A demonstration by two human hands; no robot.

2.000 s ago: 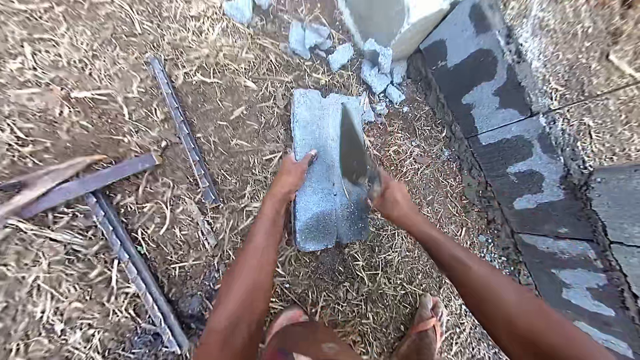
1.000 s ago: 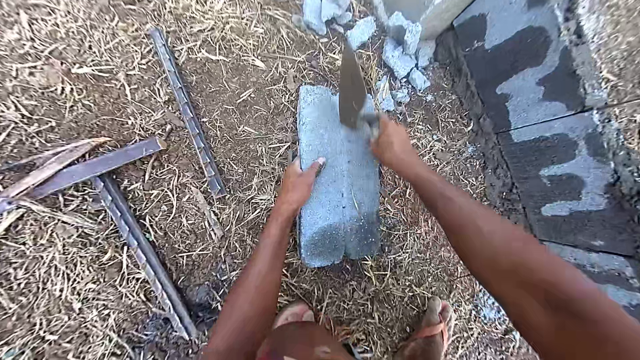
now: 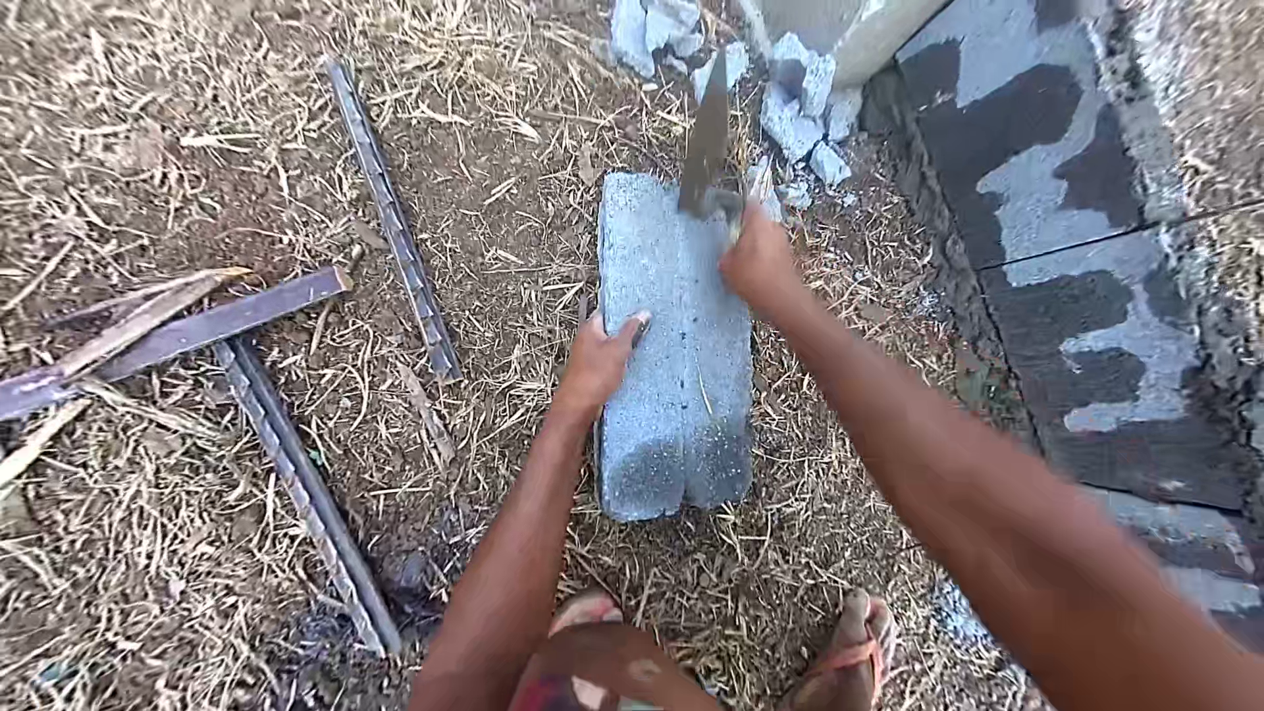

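Note:
A grey concrete block lies on the straw-strewn ground between my feet and the rubble, with a groove down its length and a darker patch at its near end. My left hand grips the block's left edge, thumb on the top face. In my right hand is the handle of a mason's trowel. The trowel's blade points away from me over the block's far end, its tip beyond the block. Whether the blade touches the block I cannot tell.
Broken block pieces lie beyond the block, beside a pale container-like object. A course of concrete blocks with mortar runs along the right. To the left lie ridged metal strips and wooden pieces.
My right hand with the trowel has moved from the middle of the block toward its far end. My left hand still holds the block's left edge.

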